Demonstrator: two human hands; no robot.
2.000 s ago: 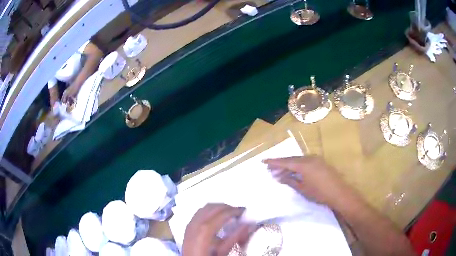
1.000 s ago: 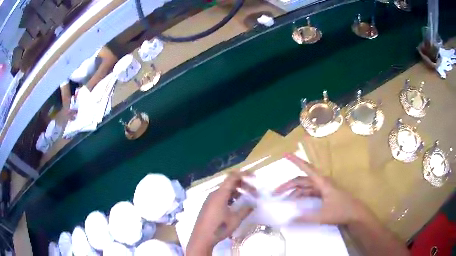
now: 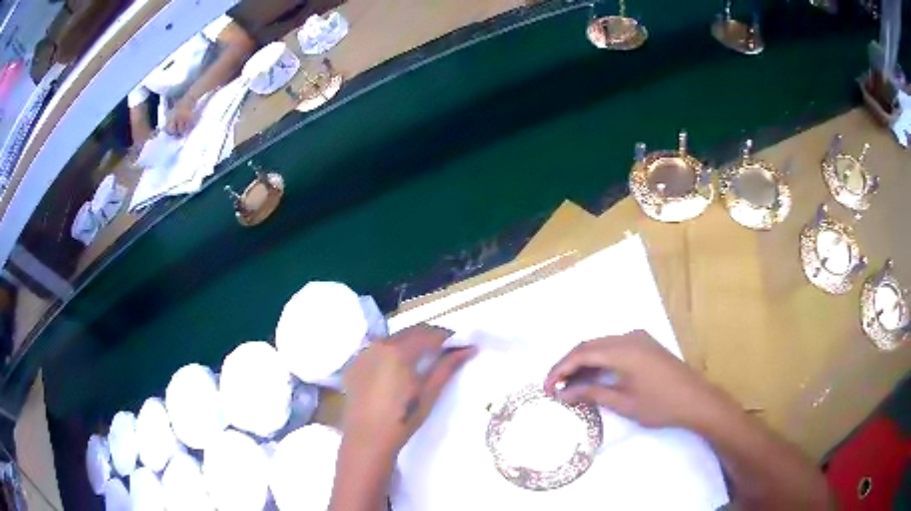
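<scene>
A gold metal piece (image 3: 544, 436) with an ornate rim and short posts lies on the white paper stack (image 3: 609, 289) in front of me. My right hand (image 3: 639, 384) is at its upper right rim, with thumb and fingertips closed around a post. My left hand (image 3: 400, 384) is over the left part of the paper, left of the piece and apart from it. Its thumb and fingers are bent close together; whether they pinch paper is unclear. White wrapped pieces (image 3: 322, 331) stand in rows at the left.
Unwrapped gold pieces (image 3: 756, 192) stand on the tan bench cover (image 3: 739, 329) at right. The green conveyor (image 3: 420, 180) carries more beyond the stack. A red stool (image 3: 874, 464) is at lower right. Another person's arms (image 3: 210, 75) rest over paper across the belt.
My hands have moved apart, and the blurred white paper between them is no longer raised. The gold piece now shows fully on the stack. The whole view has shifted.
</scene>
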